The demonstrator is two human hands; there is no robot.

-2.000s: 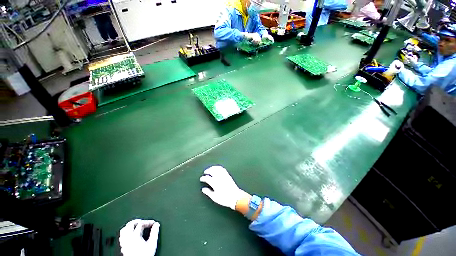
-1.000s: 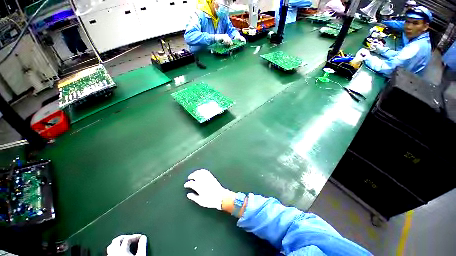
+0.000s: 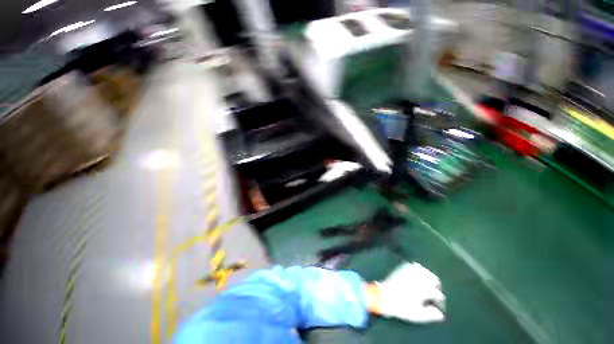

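The picture is strongly blurred. My left hand [image 3: 409, 293], in a white glove, is over the green bench at the bottom right of centre. Its fingers look curled and nothing shows in it, but the blur hides the fingertips. Loose black bars [image 3: 363, 234] lie on the bench beyond it. A populated circuit board [image 3: 441, 160] with blue, white and green parts sits further back. My right hand is out of the picture.
Black bins [image 3: 289, 176] stand left of the bench edge. A red basket [image 3: 515, 129] is at the far right edge. Grey floor with yellow markings [image 3: 161, 248] runs along the left, beside a brown blurred stack [image 3: 60, 131]. A whitish machine stands at the back.
The view has swung far to the left. My right hand, the co-workers and the green boards have left the picture. The bins and the floor aisle have come into view.
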